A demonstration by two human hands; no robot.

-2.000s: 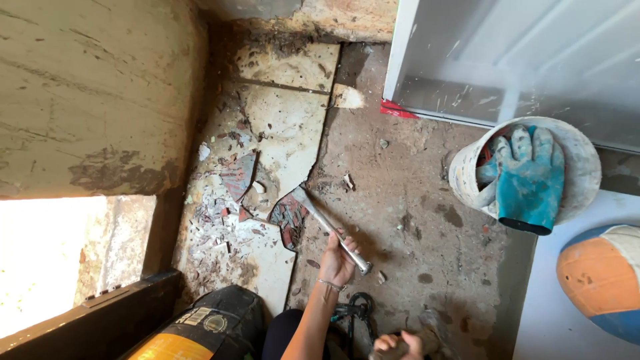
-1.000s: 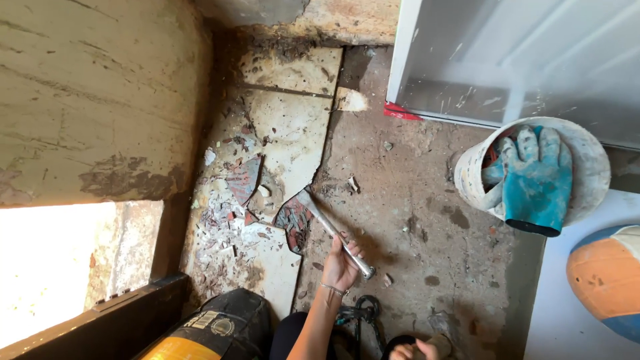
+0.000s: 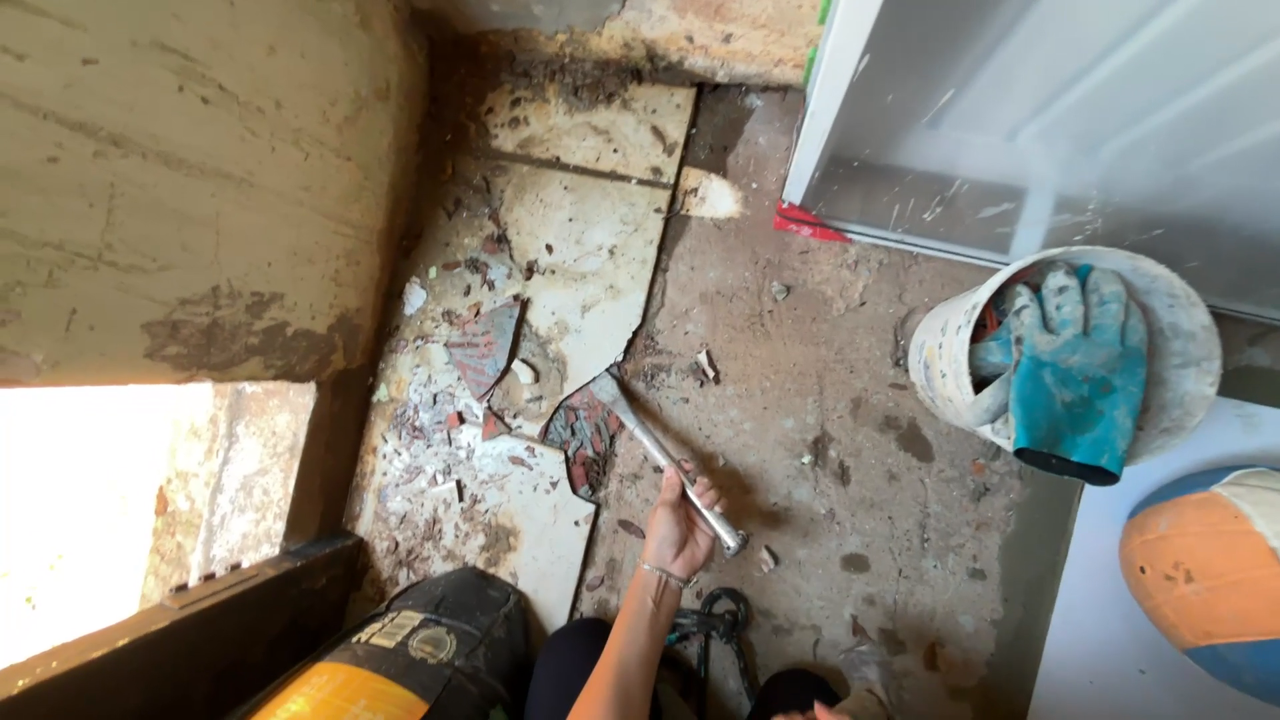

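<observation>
My left hand (image 3: 682, 520) is closed around the shaft of a metal chisel (image 3: 655, 440). The chisel's flat tip rests at the broken edge of a pale floor tile (image 3: 590, 270), beside a notch showing reddish and grey debris (image 3: 585, 435). Only some fingers of my right hand (image 3: 815, 712) show at the bottom edge; whether they hold anything is hidden. A loose tile shard (image 3: 485, 348) lies left of the chisel among small chips. Teal work gloves (image 3: 1080, 370) lie in a white bucket (image 3: 1180, 330) at the right.
A stained wall (image 3: 190, 190) stands at the left, above a dark sill (image 3: 190, 620). A black and yellow bag (image 3: 430, 630) lies at lower left. A framed panel (image 3: 960, 150) occupies the upper right, and an orange, blue and white ball (image 3: 1200, 570) the lower right. Dark cord-like loops (image 3: 725, 630) lie near my knees.
My right hand has moved down toward the bottom edge, so less of it shows. My left hand keeps its hold on the chisel at the tile's edge.
</observation>
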